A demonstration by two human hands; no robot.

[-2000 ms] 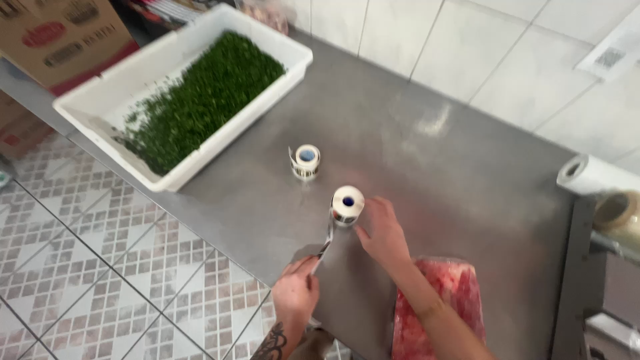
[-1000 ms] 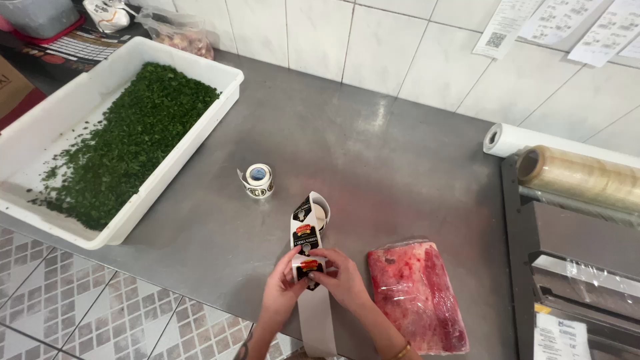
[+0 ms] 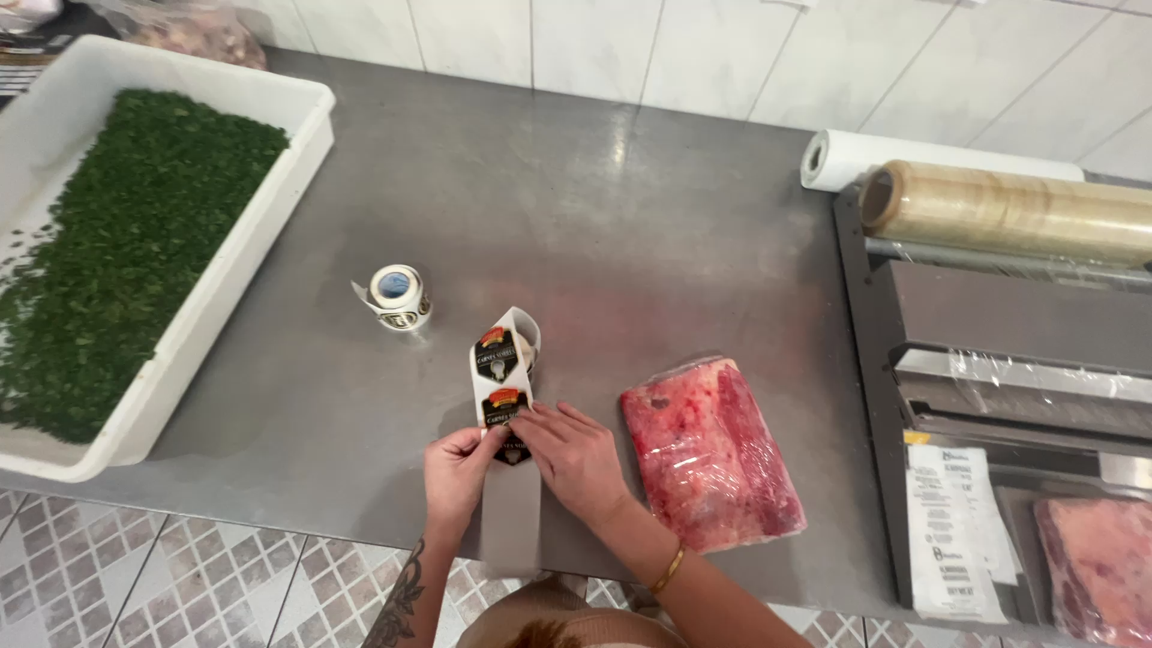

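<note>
My left hand (image 3: 457, 472) pinches the left edge of a strip of black-and-white stickers (image 3: 496, 360), which comes off a roll standing on the steel table. My right hand (image 3: 576, 459) lies over the strip's right side, fingertips on a black label. Bare backing paper hangs from below the hands over the table's front edge. Right of my right hand lies a film-wrapped slab of raw meat (image 3: 711, 454). A second sticker roll (image 3: 396, 292), with a blue-lined core and a loose end, stands farther back on the left.
At the left, a white plastic tub (image 3: 243, 247) holds chopped greens (image 3: 153, 225). A film-wrapping machine (image 3: 1008, 315) stands at the right with a roll of cling film (image 3: 1008, 207), printed labels (image 3: 954, 531) and another wrapped meat piece (image 3: 1102, 567). A tiled wall (image 3: 711, 54) runs behind.
Two seconds ago my right hand was beside the roll and my left held its loose end. Now both hands are together on the pulled-out strip. The view has shifted right.
</note>
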